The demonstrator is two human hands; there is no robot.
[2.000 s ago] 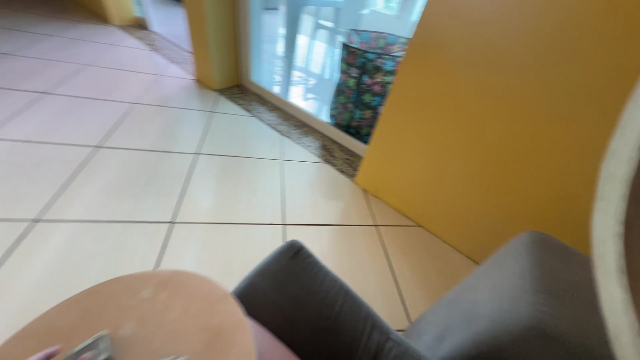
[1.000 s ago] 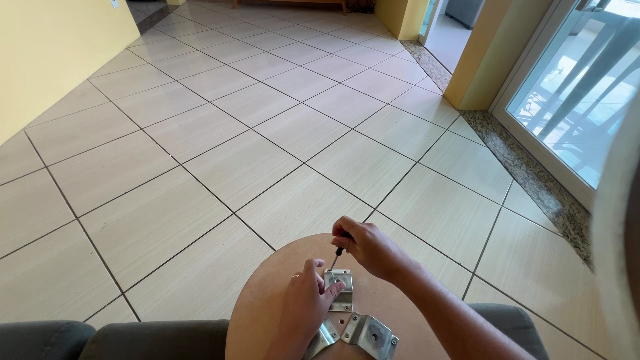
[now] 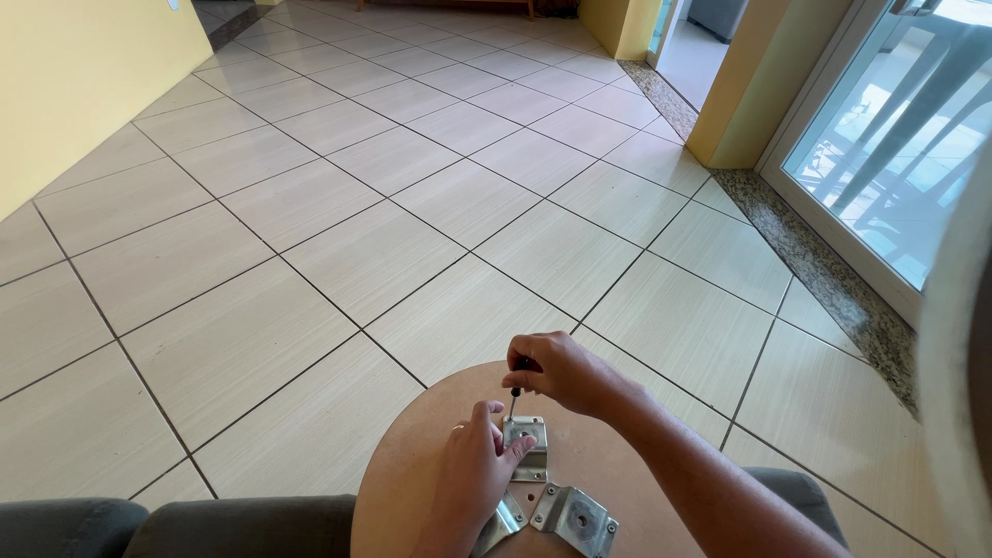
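A round wooden board (image 3: 411, 457) lies low in the view with metal brackets on it. My right hand (image 3: 554, 372) grips the dark handle of a screwdriver (image 3: 514, 399), whose tip meets the upper left corner of the top metal bracket (image 3: 533, 465). Thumb and fingers of my left hand (image 3: 480, 457) press on that same bracket from the left. Below it, a second bracket (image 3: 504, 527) is partly covered by my left hand. To the right lies a third bracket (image 3: 577, 519) with screws at its corners.
Grey upholstery (image 3: 248, 527) runs along the bottom edge on both sides of the board. Beyond is a tiled floor (image 3: 418, 256). A glass door (image 3: 876, 147) with a granite sill stands at right, a yellow wall (image 3: 85, 85) at left. A blurred pale rim (image 3: 949, 356) crosses the right edge.
The view has swung widely since two seconds ago, bringing both hands and the brackets into sight. Over the last second, the hands and screwdriver have stayed at the top bracket.
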